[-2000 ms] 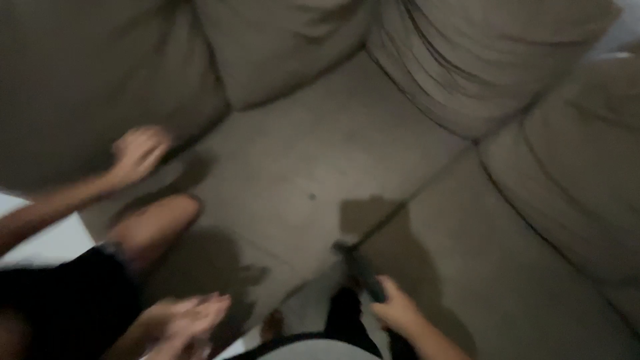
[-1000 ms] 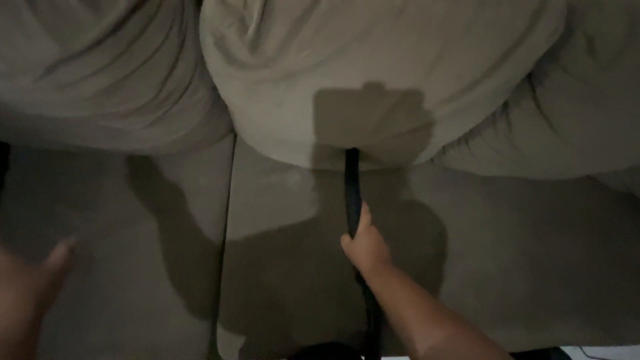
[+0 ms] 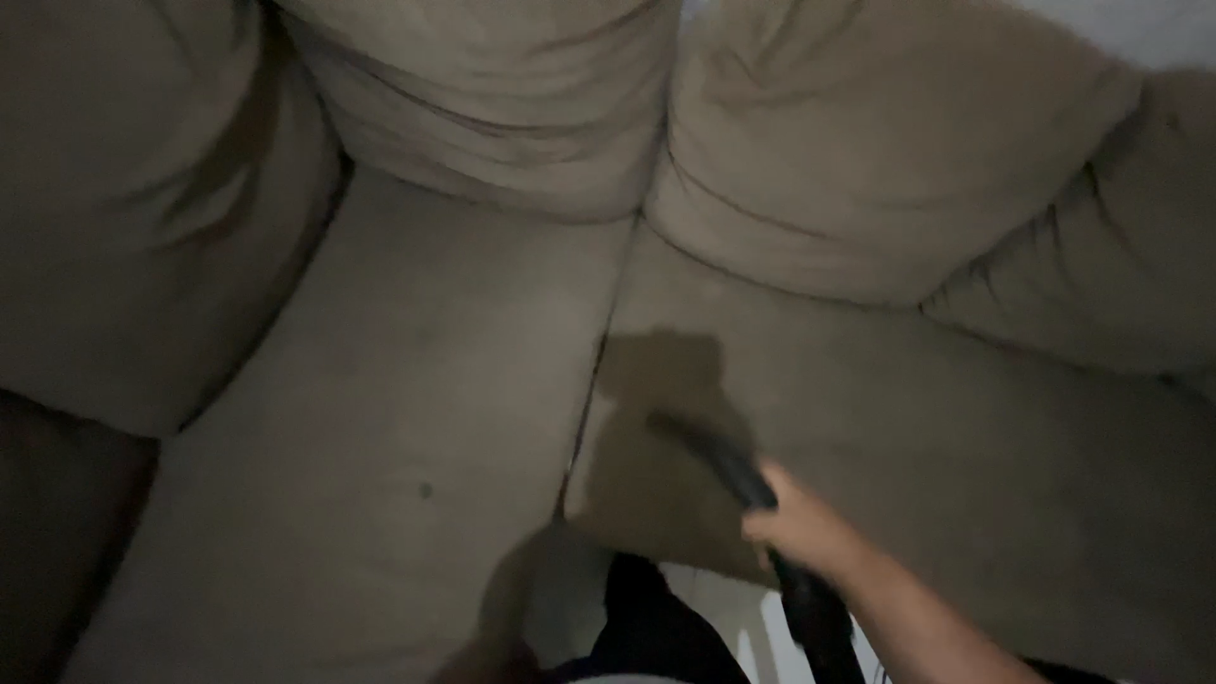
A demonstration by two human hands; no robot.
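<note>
My right hand (image 3: 793, 522) is closed around a black vacuum cleaner hose handle (image 3: 717, 451), right of the lower middle. The handle's tip points up and left over the seat cushion (image 3: 836, 408) of a beige-grey fabric sofa; whether it touches the fabric cannot be told. From the hand, the black hose (image 3: 822, 617) runs down to the bottom edge. My left hand is not in view. A small dark spot (image 3: 426, 490) marks the left seat cushion (image 3: 380, 380).
Large fabric back cushions (image 3: 503, 114) line the sofa's far side, with another (image 3: 114, 209) at the left. A dark gap runs between the seat cushions. My dark-clothed leg (image 3: 655, 627) is at the bottom, by a pale floor (image 3: 712, 589).
The view has swung from a back cushion to the sofa's corner. The handle's tip has left the back cushion and is over the seat. My left hand has gone out of view.
</note>
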